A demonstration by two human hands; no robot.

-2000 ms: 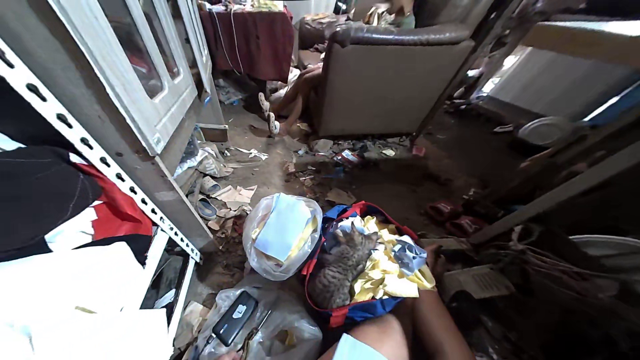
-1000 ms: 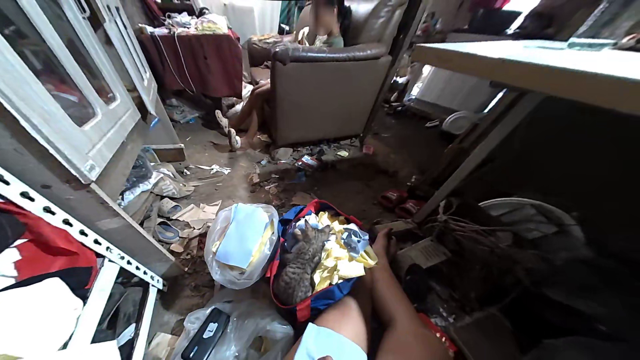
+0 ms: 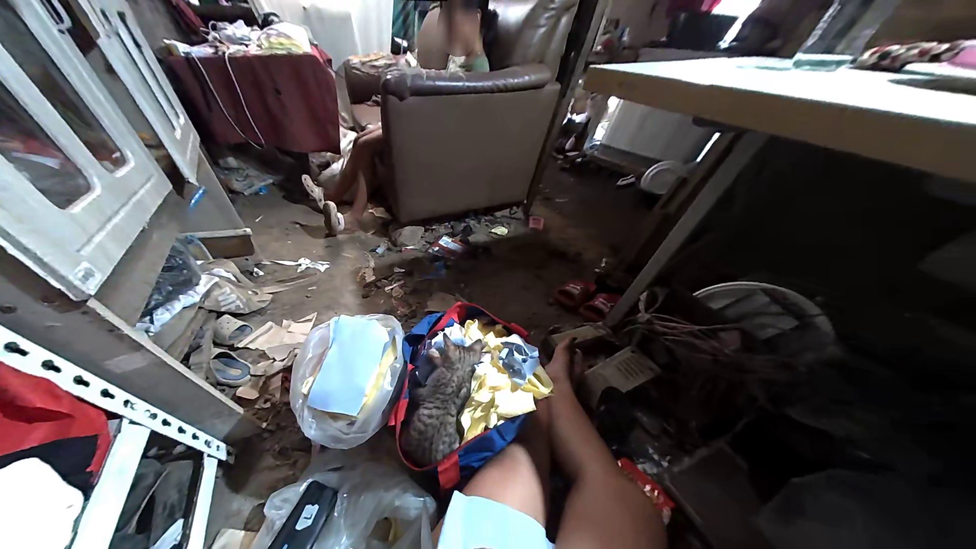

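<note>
Neither of my hands shows in the head view. A grey tabby kitten (image 3: 444, 400) lies in a blue bag with red trim (image 3: 450, 471), beside crumpled yellow and blue-grey pieces (image 3: 496, 389) of paper or cloth. Left of it stands a clear plastic bag (image 3: 305, 412) holding light blue sheets (image 3: 349, 366) with yellow ones. A light blue sheet (image 3: 488, 524) rests on my leg at the bottom edge. Another clear plastic bag (image 3: 381, 492) lies at the lower left, with a black case-like object (image 3: 306, 517) on it.
A cabinet (image 3: 99, 206) and a white perforated metal frame (image 3: 114, 395) stand at left. A table (image 3: 762, 99) is at right, a white round tub (image 3: 762, 288) beneath. Behind a brown armchair (image 3: 469, 145) a person (image 3: 457, 38) sits. Slippers (image 3: 576, 293) and scraps litter the floor.
The view has swung to the right and up, bringing more of the table in. The kitten stays in the bag, and the light blue sheet stays on my leg.
</note>
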